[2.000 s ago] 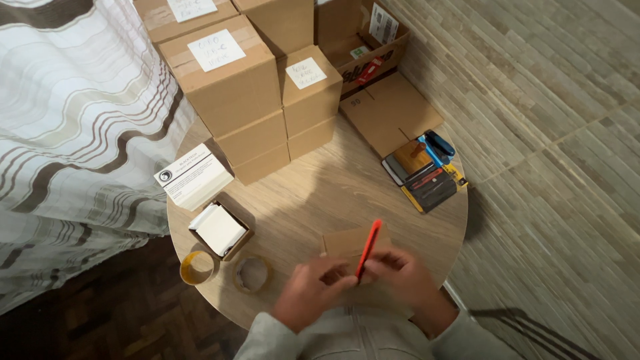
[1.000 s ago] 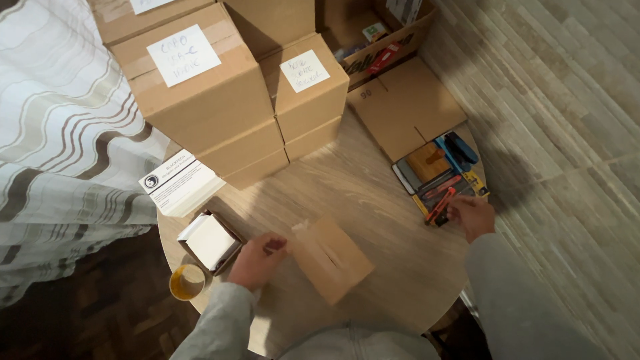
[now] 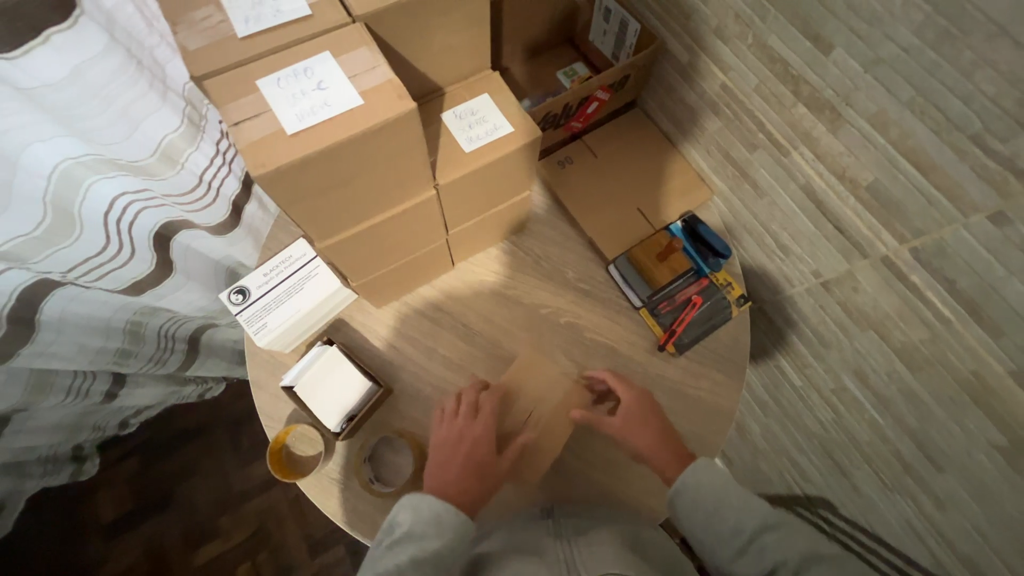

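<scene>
A small brown cardboard piece [image 3: 544, 404], blurred, lies near the table's front edge between my hands. My left hand [image 3: 472, 444] rests on its left side with the fingers stretched out. At its right edge is my right hand [image 3: 632, 420], thumb and fingertips curled close to the cardboard; whether they pinch it cannot be told. The red utility knife [image 3: 680, 323] lies on a dark and yellow pack at the right, beyond my right hand. Left of my left hand are a roll of tape [image 3: 390, 462] and another, amber roll of tape [image 3: 296, 453].
Stacked cardboard boxes [image 3: 344, 168] with handwritten notes stand at the back left. A small box of white papers [image 3: 332, 388] and a stack of printed cards [image 3: 288, 296] are at the left. An open carton [image 3: 600, 96] and flat cardboard [image 3: 632, 176] are at the back right.
The red utility knife, in my hands two seconds ago, now lies on the pack at the right. My right hand has moved from that pack back to the small cardboard piece.
</scene>
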